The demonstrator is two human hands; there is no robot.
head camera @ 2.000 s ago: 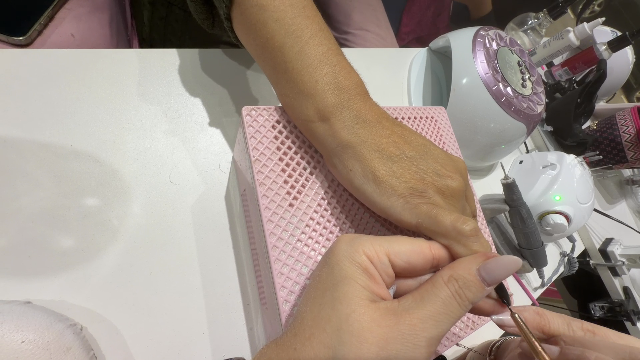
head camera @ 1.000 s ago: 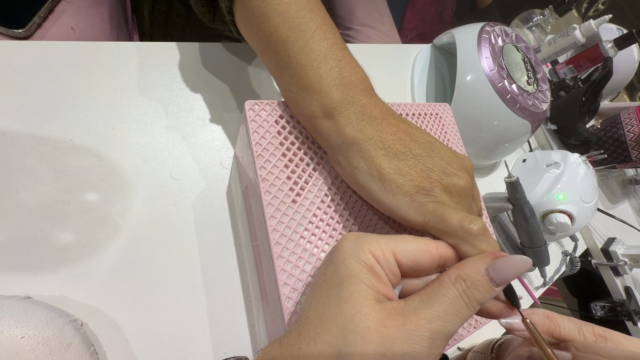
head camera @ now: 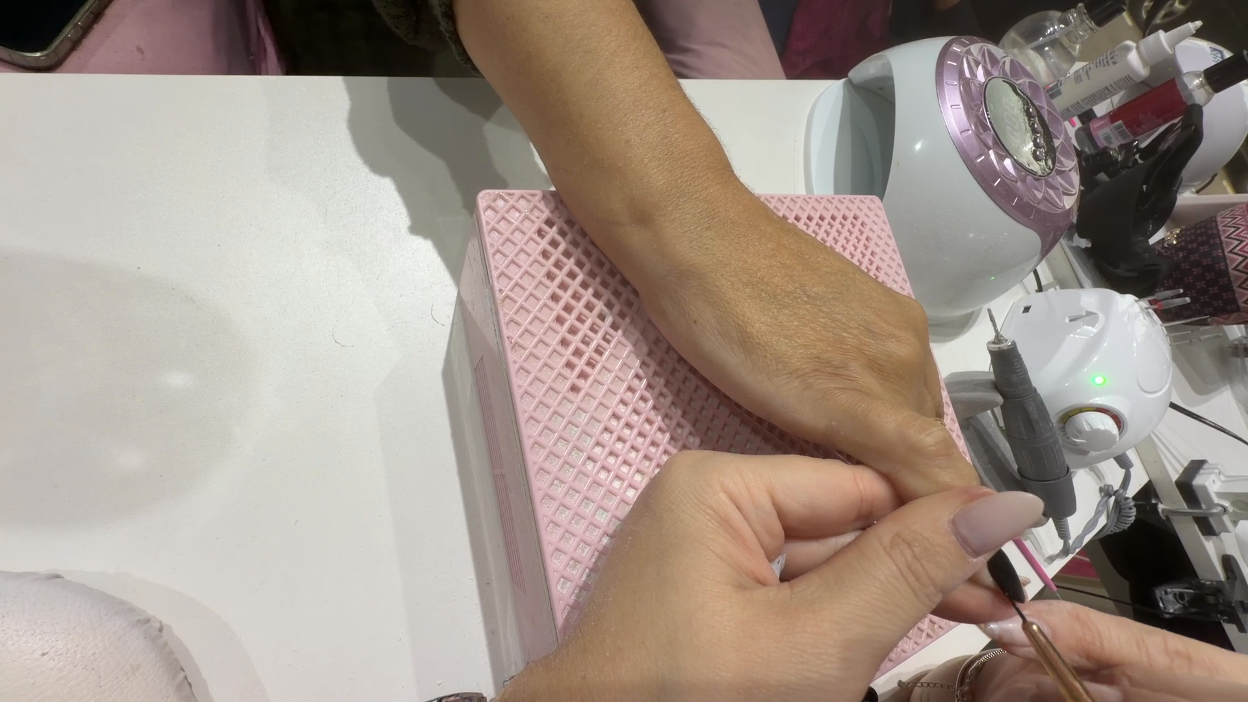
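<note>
My left hand point(head camera: 770, 565) grips a finger of another person's hand point(head camera: 809, 322), which lies palm down across a pink lattice-topped dust collector or hand rest point(head camera: 585, 390). At the lower right, my right hand point(head camera: 1121, 648) holds a thin brush with a copper-coloured handle point(head camera: 1053, 658). The brush's fine tip reaches a dark, glossy nail point(head camera: 1006, 577) just below my left thumb. Some of my left fingers and most of my right hand are hidden or out of frame.
Right of the pink lattice stand a white nail lamp point(head camera: 936, 175) and a white nail drill unit point(head camera: 1102, 361) with its grey handpiece point(head camera: 1033, 429) in a holder. Bottles point(head camera: 1141, 112) crowd the upper right corner. A pale cushion point(head camera: 78, 643) lies at lower left on the white table point(head camera: 292, 390).
My left hand keeps its hold on the person's finger. The brush stays in my right hand near the dark nail, its angle slightly changed.
</note>
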